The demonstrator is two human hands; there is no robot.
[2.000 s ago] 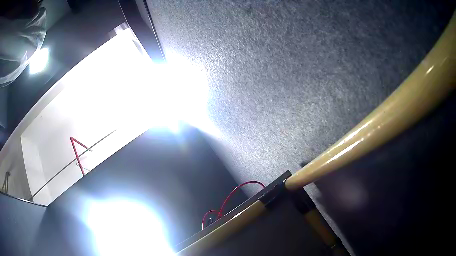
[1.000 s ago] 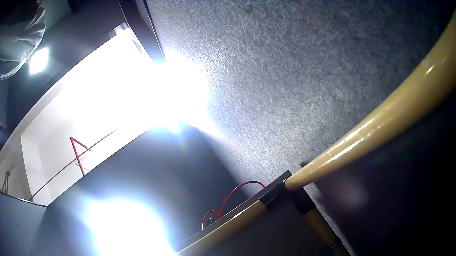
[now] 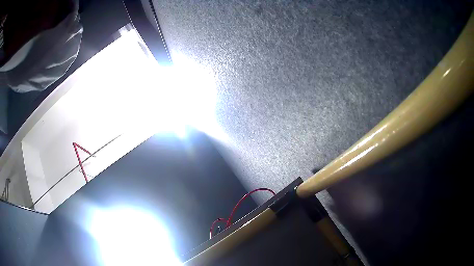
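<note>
Neither my left hand nor my right hand is in view. Nearest in front is a shiny cream-coloured tube [image 3: 379, 137] that runs from the right edge down to a dark joint near the bottom middle. A thin red wire [image 3: 242, 198] loops above a dark edge beside a second cream tube [image 3: 234, 240]. A grey speckled surface [image 3: 301, 88] fills the upper right.
A white open box-like fixture [image 3: 52, 150] with a red cord [image 3: 79, 162] is at the left. Strong glare hides the middle and lower left. White see-through fabric [image 3: 49, 60], apparently part of a person's headwear, is at the upper left.
The white fabric at the upper left has moved right and down and shows larger, with a dark red area above it. The tubes, wire and fixture have not moved.
</note>
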